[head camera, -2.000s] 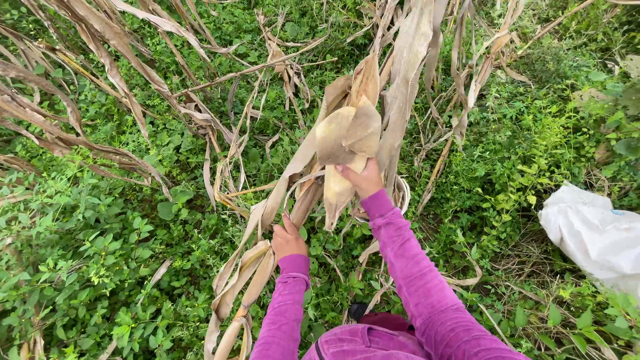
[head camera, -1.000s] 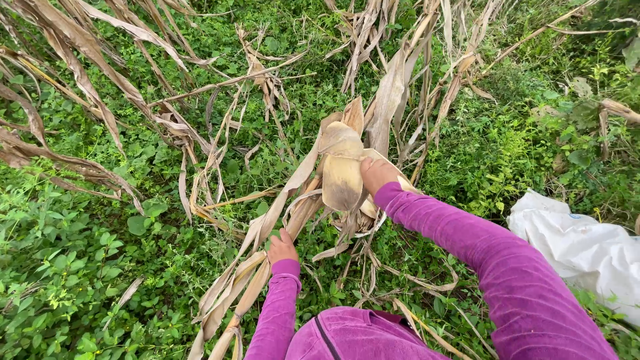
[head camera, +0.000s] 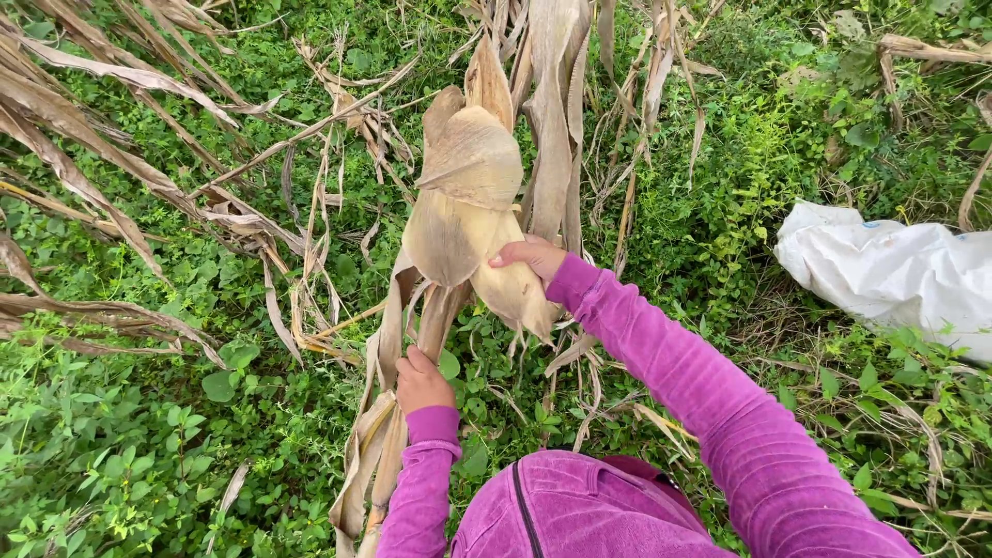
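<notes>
Dry, tan husks wrap an ear of corn (head camera: 508, 291) near the middle of the view, its tip pointing down and right. My right hand (head camera: 535, 260) grips the ear from the right, thumb across the husk. Broad husk leaves (head camera: 473, 167) spread up and left of that hand, and the kernels are hidden. Lower left, my left hand (head camera: 422, 380) is closed around a dry corn stalk (head camera: 442, 318) with withered leaves hanging beside it.
A white woven sack (head camera: 899, 271) lies on the weeds at the right. Dried corn leaves and stalks (head camera: 116, 155) lean across the upper left. More dry leaves (head camera: 554, 116) hang just beyond the ear. Low green weeds (head camera: 256, 457) cover the ground.
The husk leaves around the ear have shifted, with the ear's pointed tip showing now but hidden by the hand and leaves one second ago. Both hands keep their holds.
</notes>
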